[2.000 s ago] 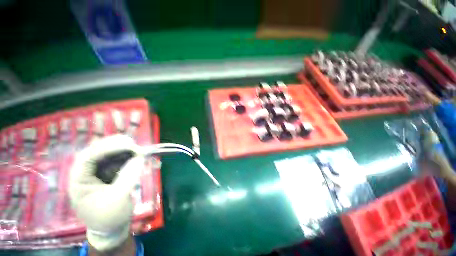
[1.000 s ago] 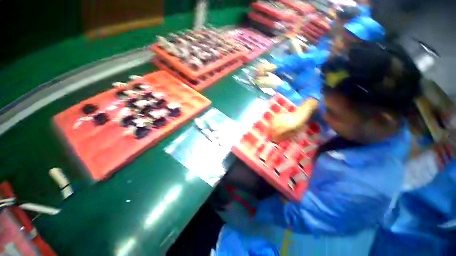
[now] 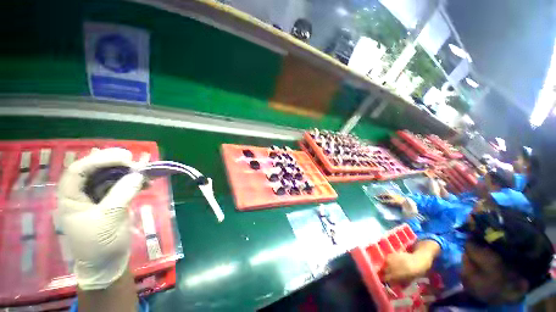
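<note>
My left hand (image 3: pixel 97 228), in a white glove, is closed around a dark, rounded watch head (image 3: pixel 105 181) at the left. A thin strap (image 3: pixel 174 167) runs from the hand to the right in a curve. At a dark band it meets or overlaps a white strap piece (image 3: pixel 211 200); I cannot tell whether they are joined. The red strap tray (image 3: pixel 149 266) with flat pale strips lies under and behind the hand. The middle red tray (image 3: pixel 247 196) holds dark watch heads, many with white straps. My right hand is out of the picture.
Stacked trays of watches (image 3: pixel 341 167) stand farther right. A clear plastic bag (image 3: pixel 305 226) lies on the green bench (image 3: pixel 207 244). At the right, a coworker's hand (image 3: pixel 407 266) is over another red tray (image 3: pixel 369 274). More coworkers in blue sit beyond.
The view swung right, then back left and up. My left hand, out of the picture a second ago, shows again, still around the watch head. The coworker's hand remains at the red tray.
</note>
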